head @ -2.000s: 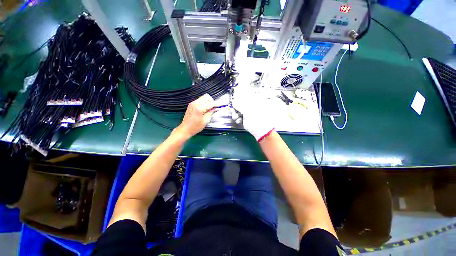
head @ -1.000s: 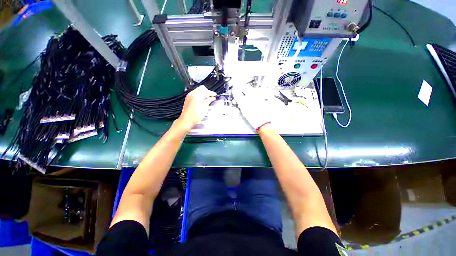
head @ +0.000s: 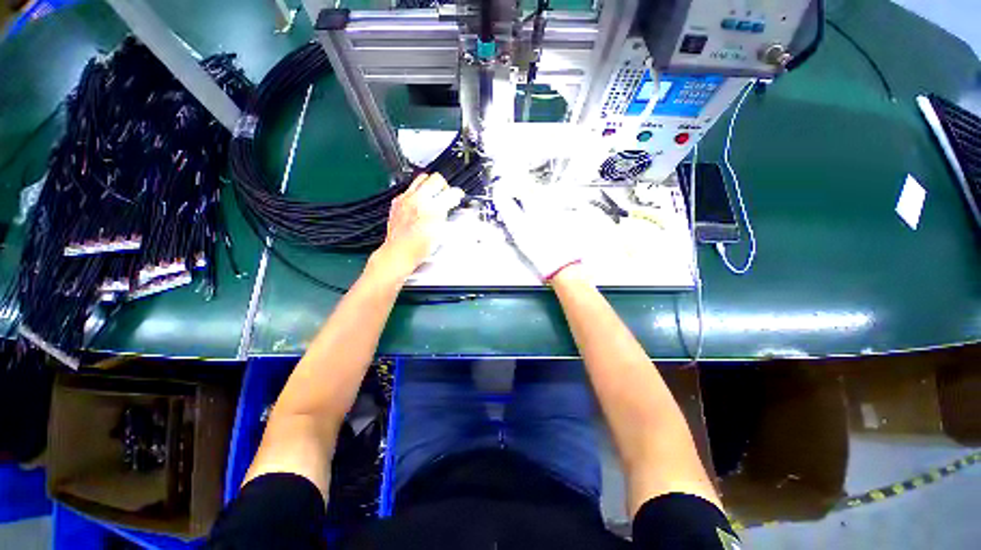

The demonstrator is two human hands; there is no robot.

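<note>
My bare left hand [head: 422, 220] is over the left part of the machine's white base plate [head: 645, 263], its fingers closed on a short dark cable end [head: 470, 202]. My right hand [head: 538, 231], in a white glove with a red cuff, is just to the right, under the machine head [head: 486, 64]. Its fingertips meet the small metal fixture near the cable end. Glare washes out the glove, so its grip cannot be told. A large coil of black cable leads [head: 312, 223] lies left of the machine and runs to the fixture area.
A pile of black leads with white strips [head: 129, 183] lies at left. Cutters [head: 615, 206] lie on the base plate. The control box [head: 645, 134], phone [head: 712, 204], paper slip [head: 910, 201] and black tray [head: 963, 140] stand to the right. Blue bins and cardboard boxes [head: 124, 505] are below.
The camera view has shifted slightly. My left hand has moved a little away from the fixture compared with the earliest frame. My right hand stays at the fixture.
</note>
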